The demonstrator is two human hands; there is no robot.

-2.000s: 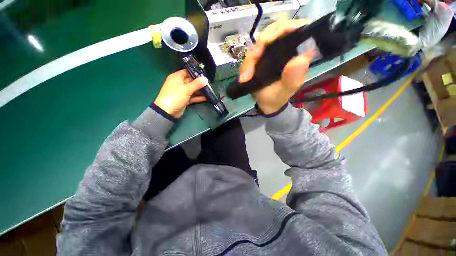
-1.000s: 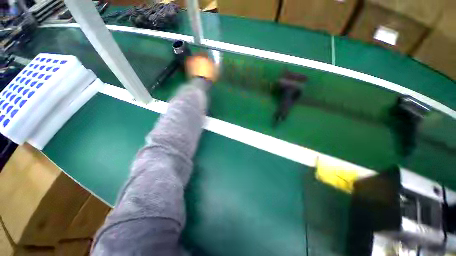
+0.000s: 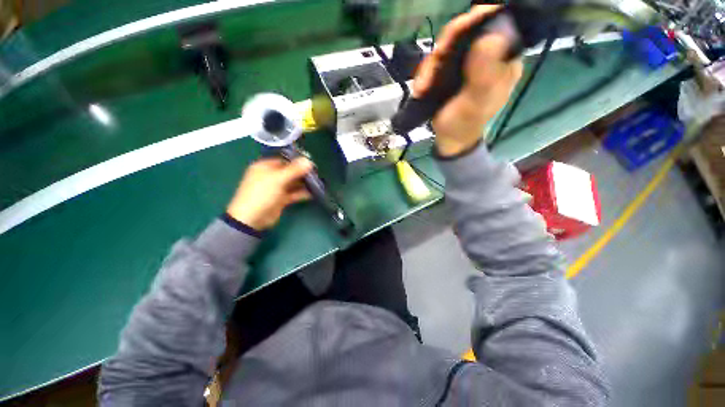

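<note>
My left hand holds a black handheld appliance by its slim handle over the green bench. Its round head has a pale ring with a dark centre and points away from me. My right hand is closed around a thick black electric screwdriver, raised at the upper right and blurred. Its lower end is near the white-fronted screw box, beside the small parts in its front compartment. The bit and any screw on it cannot be made out.
A yellow-handled tool lies by the box. Another black appliance is on the green conveyor behind the white rail. A red stool with a white top and a blue bin stand on the floor at right.
The view has swung back from the conveyor to the bench. My left hand, reaching over the conveyor before, now holds an appliance at the bench. My right hand with the screwdriver is in view again.
</note>
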